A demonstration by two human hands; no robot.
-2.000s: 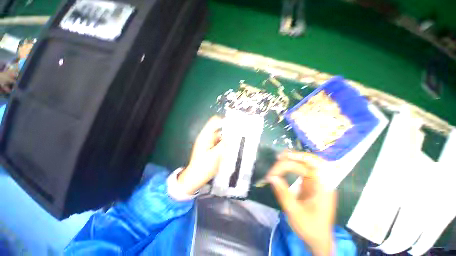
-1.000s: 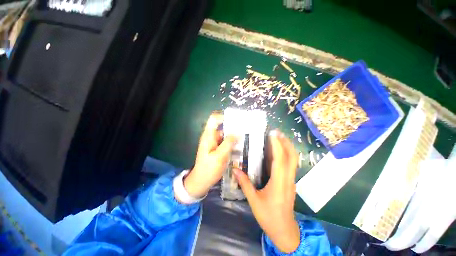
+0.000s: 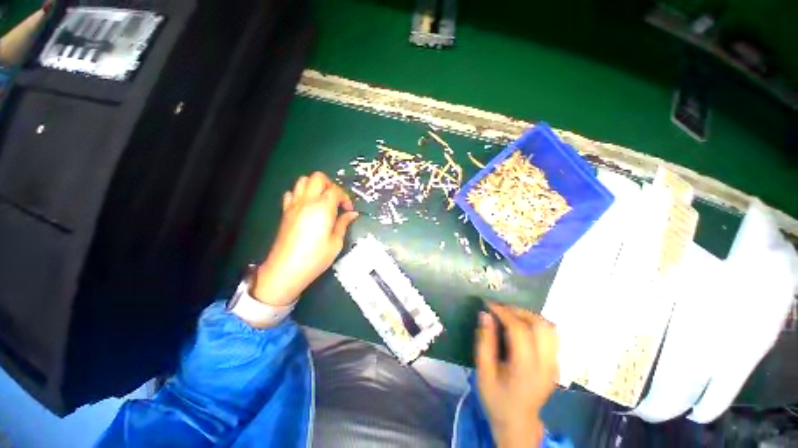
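A flat silver-white frame [image 3: 389, 299] with a dark slot lies tilted on the dark green mat near its front edge. Neither hand touches it. My left hand [image 3: 311, 232] is up and left of the frame, beside a pile of thin tan and white strips [image 3: 398, 178]. Its thumb and fingers are close together; whether they pinch a piece is not clear. My right hand [image 3: 518, 359] is right of the frame, fingers curled, with a dark patch between thumb and fingers that is too blurred to name. A blue bin [image 3: 573, 223] holds many tan strips.
Black stacked trays [image 3: 131, 192] fill the left, with a silver-white unit [image 3: 101, 42] on top. White sheets with tan rows [image 3: 643, 337] and curling white liner [image 3: 744, 297] lie right. A small silver unit [image 3: 433, 24] and a dark unit [image 3: 690, 114] are beyond the cream strip.
Both hands have let go of the frame, which now lies turned on the mat. My left hand has moved up and left, my right hand down and right. The camera view has shifted.
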